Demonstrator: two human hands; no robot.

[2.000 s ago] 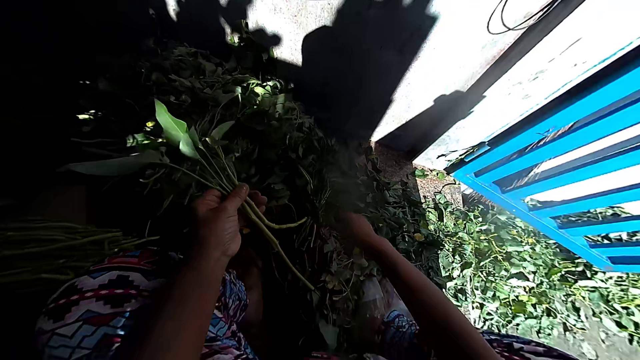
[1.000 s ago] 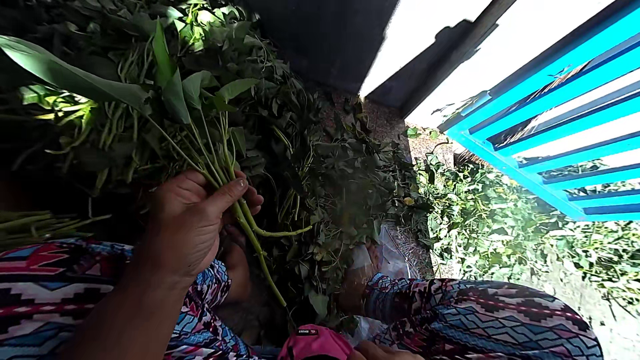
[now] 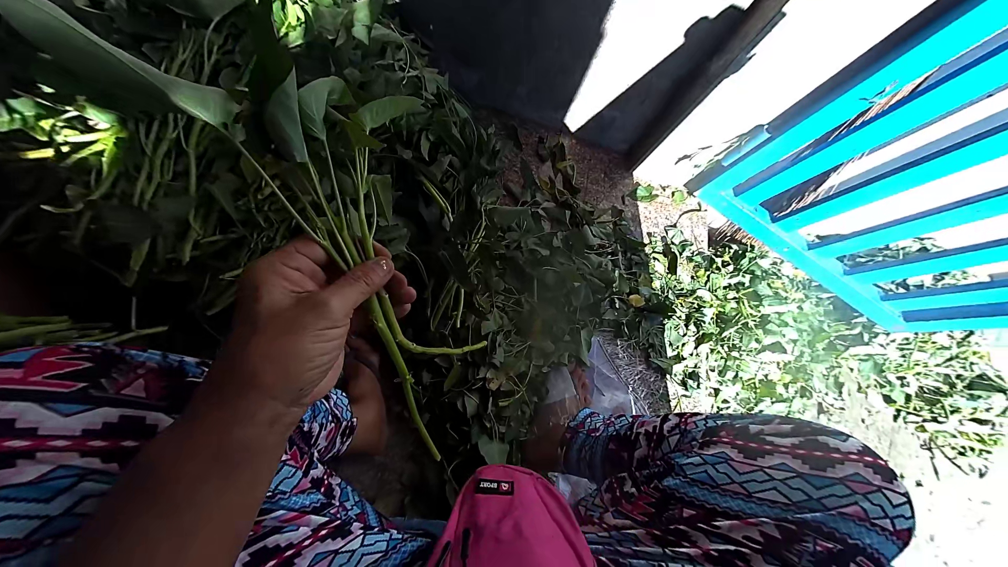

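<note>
My left hand (image 3: 315,307) is closed around a small bunch of leafy green stems (image 3: 366,236), pinched between thumb and fingers. The broad leaves fan out above the hand, and two bare stem ends stick out below it, one curving to the right. Behind the bunch lies a large heap of leafy green vines (image 3: 465,228). A pink zipped pouch (image 3: 516,520) rests in my lap, between legs in patterned trousers. My right hand is outside the view.
A blue slatted gate (image 3: 819,244) stands at the right, beside a wall in sun and shadow. More cut greens (image 3: 748,339) lie on the sunlit ground. Clear plastic (image 3: 606,382) lies near my foot. Loose green stems (image 3: 71,331) are at the far left.
My right hand, over the greens two seconds ago and low by the pouch one second ago, has left the view. My left hand keeps holding the bunch. The view has shifted and now shows the pouch.
</note>
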